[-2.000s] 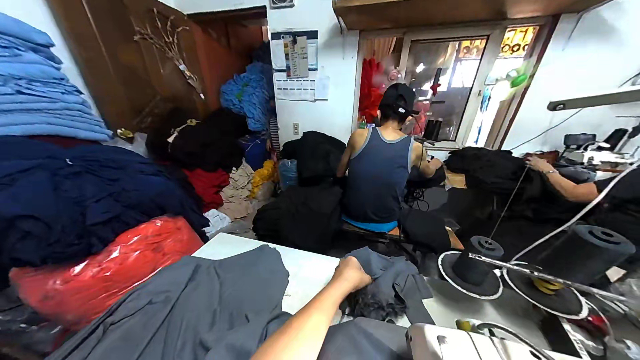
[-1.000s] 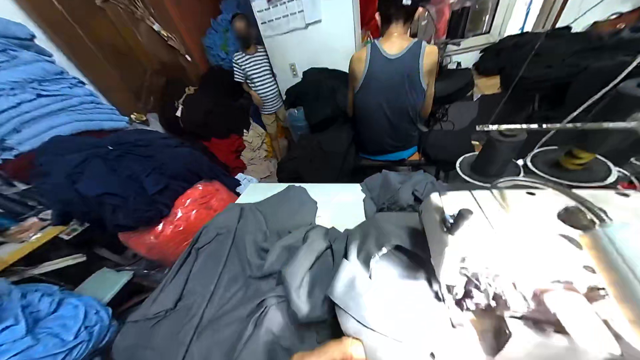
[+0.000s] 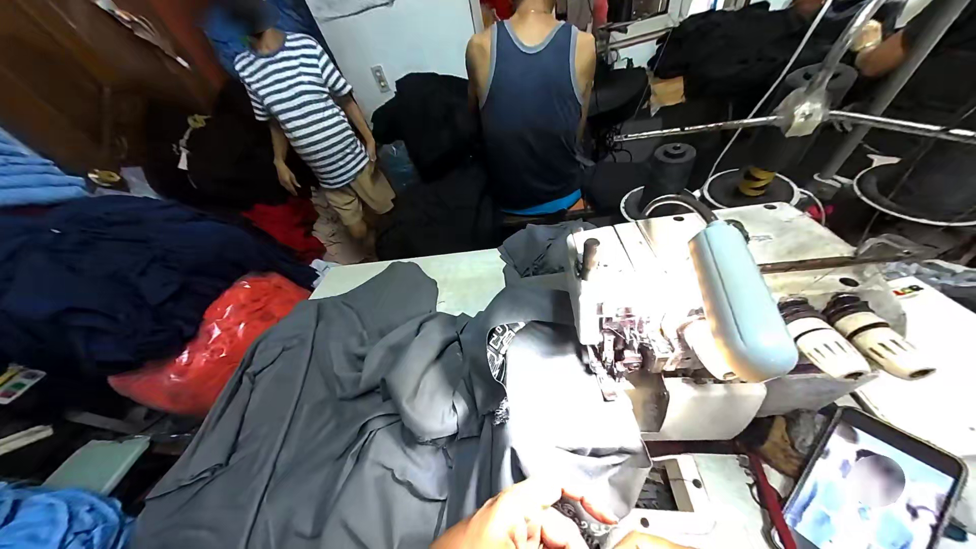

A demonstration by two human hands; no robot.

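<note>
A grey garment (image 3: 366,412) lies bunched over the pale table (image 3: 465,271), with part of it at the needle area of an overlock sewing machine (image 3: 663,259). A light-blue lamp (image 3: 741,301) shines on the machine's stitching area. My left hand (image 3: 518,518) grips the fabric's near edge, where patterned trim shows between the fingers. Only a small part of my right hand (image 3: 644,542) shows at the bottom edge, close to the same fabric edge; its grip is hidden.
A phone (image 3: 873,480) lies at the lower right. Thread cones (image 3: 675,164) and a metal rod (image 3: 701,128) stand behind the machine. A red plastic bag (image 3: 221,335) and dark cloth piles (image 3: 122,282) are at left. A seated person (image 3: 530,114) and a person in stripes (image 3: 305,107) are beyond the table.
The view has swung down toward the machine. A hand reached to the garment's far part two seconds ago; now hands are at its near edge. The person in stripes has come into view.
</note>
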